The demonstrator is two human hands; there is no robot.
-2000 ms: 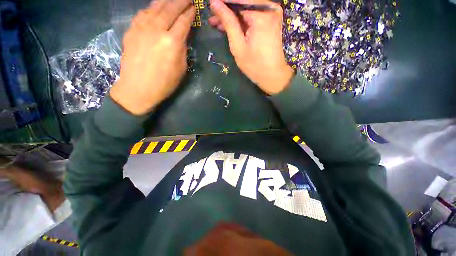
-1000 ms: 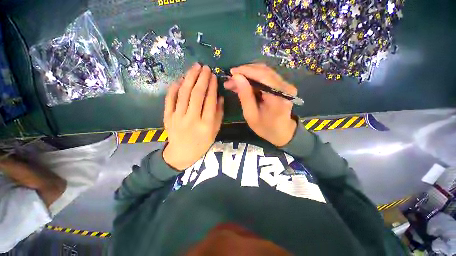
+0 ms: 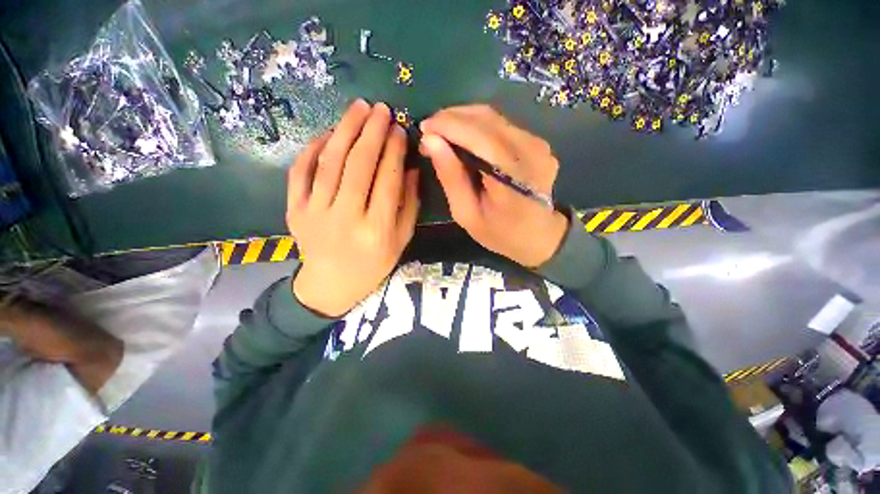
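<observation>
My right hand (image 3: 497,178) holds dark tweezers (image 3: 502,176) between thumb and fingers, their tip pointing left. The tip is close to a small flex cable part (image 3: 402,117) with a yellow pad, on the dark green bench. My left hand (image 3: 355,207) lies palm down beside that part, its fingertips at or on it; whether it grips the part cannot be told. Another flex cable part with a yellow pad (image 3: 404,73) lies just beyond, its thin tail running up and left.
A group of unpadded parts (image 3: 275,72) lies beyond my left hand, beside a clear plastic bag (image 3: 121,125). A wide pile of padded parts (image 3: 627,58) lies at the far right. A person's arm (image 3: 63,338) is at the left edge.
Both hands came back from the yellow pad grid toward the bench's near edge, beside the nearer part. That part now shows a yellow pad. Over the last second the view shifted slightly.
</observation>
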